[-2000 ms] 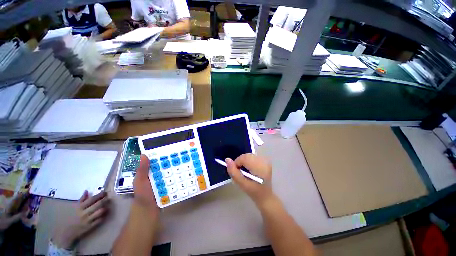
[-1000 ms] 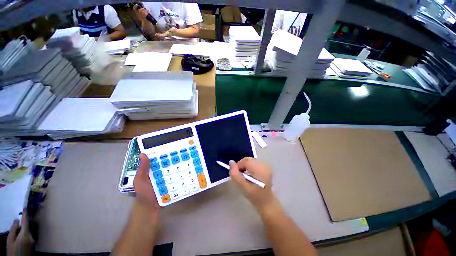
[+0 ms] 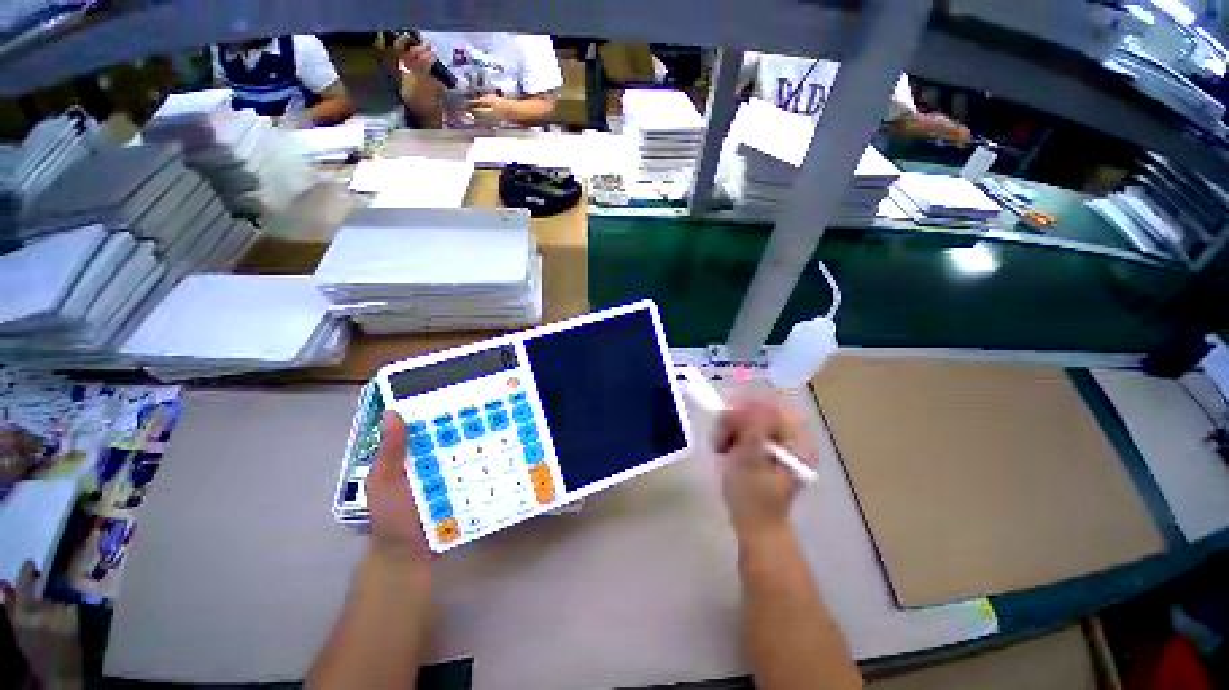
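Note:
My left hand holds the calculator with writing tablet by its left edge, tilted, with its face up. Its blue, white and orange keys are on the left half and the dark pad on the right. My right hand, somewhat blurred, holds the white stylus to the right of the calculator, off the pad. An open housing with green circuit board shows partly behind the calculator's left edge; the rest is hidden. A short white strip lies near the calculator's upper right corner.
A squeeze bottle stands by the grey post. A cardboard sheet lies on the right. Stacked white housings stand at the back left. Another person's hand holds a white slab at the left edge. People are across the bench.
My right hand has moved right with the stylus, away from the pad. The calculator has stayed nearly in place. Another person's hand and white slab have moved off the bench to the left.

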